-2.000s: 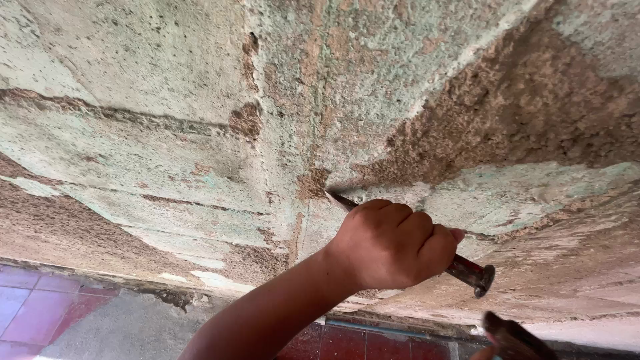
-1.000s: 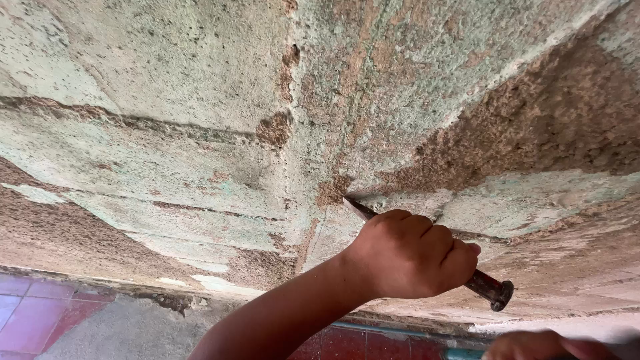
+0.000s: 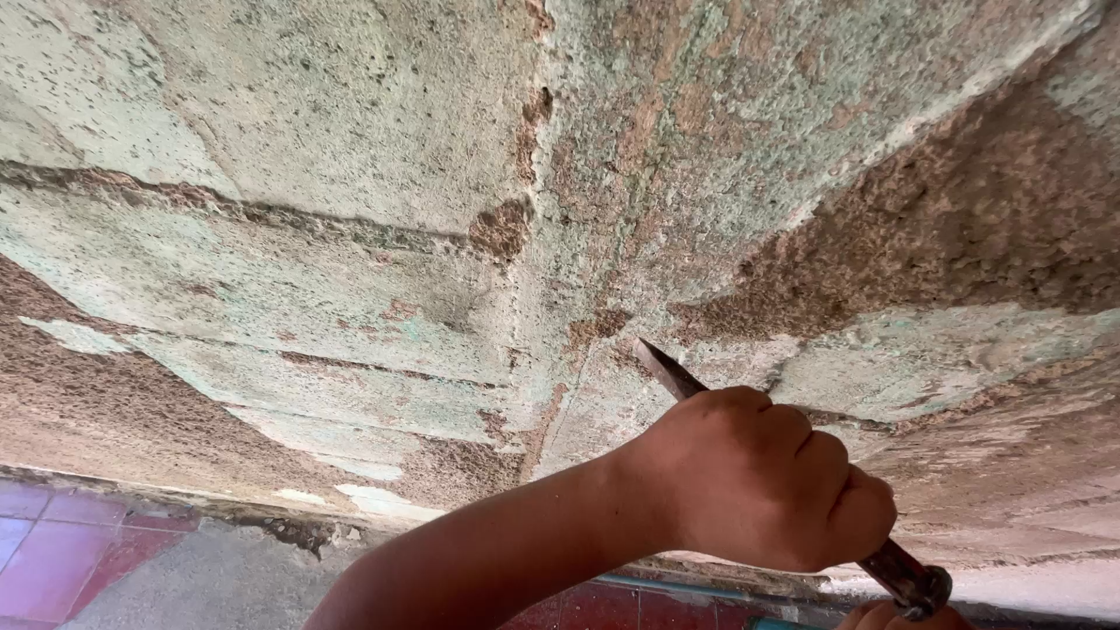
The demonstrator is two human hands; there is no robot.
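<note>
A metal chisel (image 3: 672, 371) is gripped in my left hand (image 3: 770, 481), its pointed tip against the worn, flaking plaster wall (image 3: 394, 306) beside a small brown chipped patch (image 3: 598, 327). The struck end of the chisel, a rounded mushroomed head, sticks out below my fist at the lower right. Just beneath that head, only the knuckles of my right hand (image 3: 906, 617) show at the bottom edge; what it holds is cut off by the frame.
Bare brown masonry (image 3: 954, 210) lies exposed at the right. Along the wall's foot run red floor tiles (image 3: 639, 608), a thin blue pipe (image 3: 665, 584) and a grey cement strip (image 3: 210, 573), with purplish tiles (image 3: 83, 551) at lower left.
My right hand, with a dark hammer head visible in the first frame, has moved mostly below the frame. The chisel tip has shifted slightly right and down from the brown patch.
</note>
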